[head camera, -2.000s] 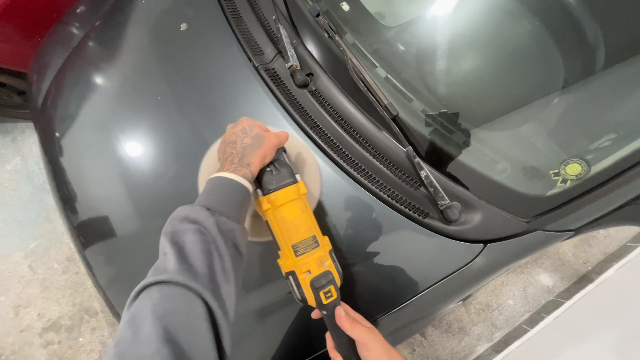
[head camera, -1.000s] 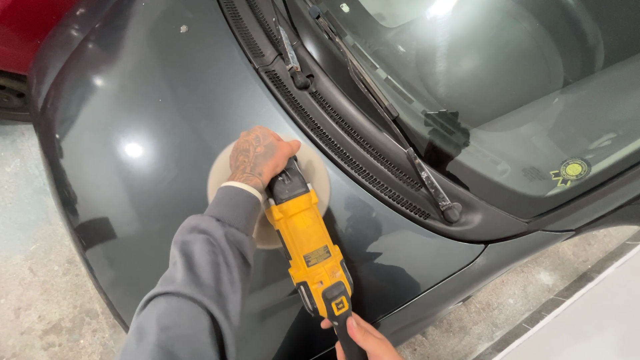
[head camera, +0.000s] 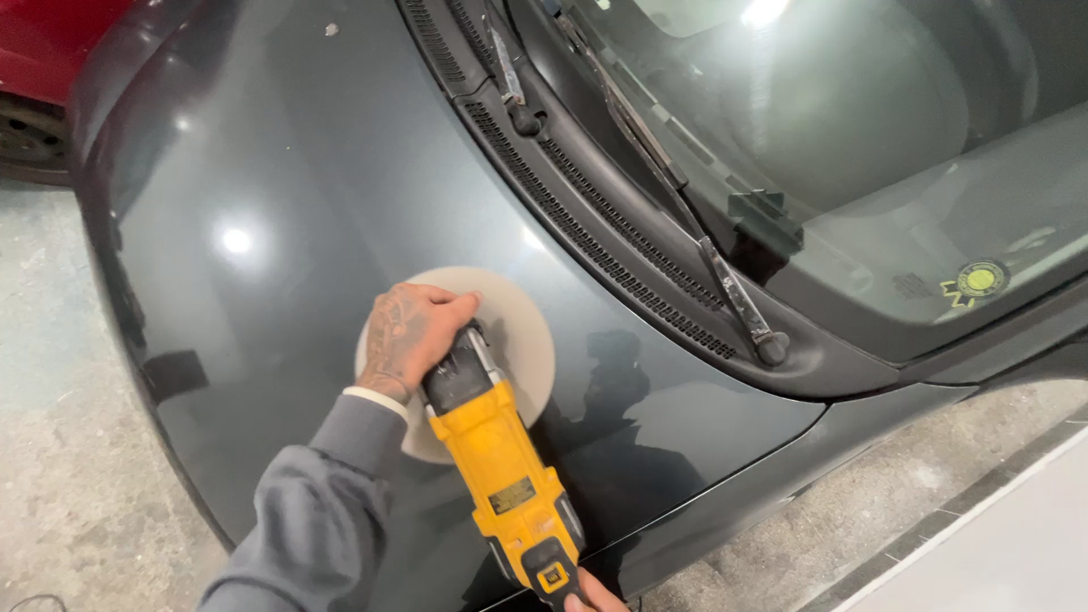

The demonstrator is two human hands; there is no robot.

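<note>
A yellow and black rotary polisher lies across the dark grey car hood, its round pale pad flat against the paint. My left hand, in a grey sleeve, grips the black head of the tool above the pad. At the bottom edge of the view my right hand holds the rear handle; most of that hand is out of view. The pad's edge looks blurred, and part of it is hidden under my left hand and the tool's head.
Right of the hood run the black plastic cowl grille, two wiper arms and the windshield. A red car stands at the upper left. A white surface fills the lower right corner, beside the concrete floor.
Between two seconds and one second ago, the polisher and both hands moved a little right and down over the hood. Since then the pad has shifted slightly further that way.
</note>
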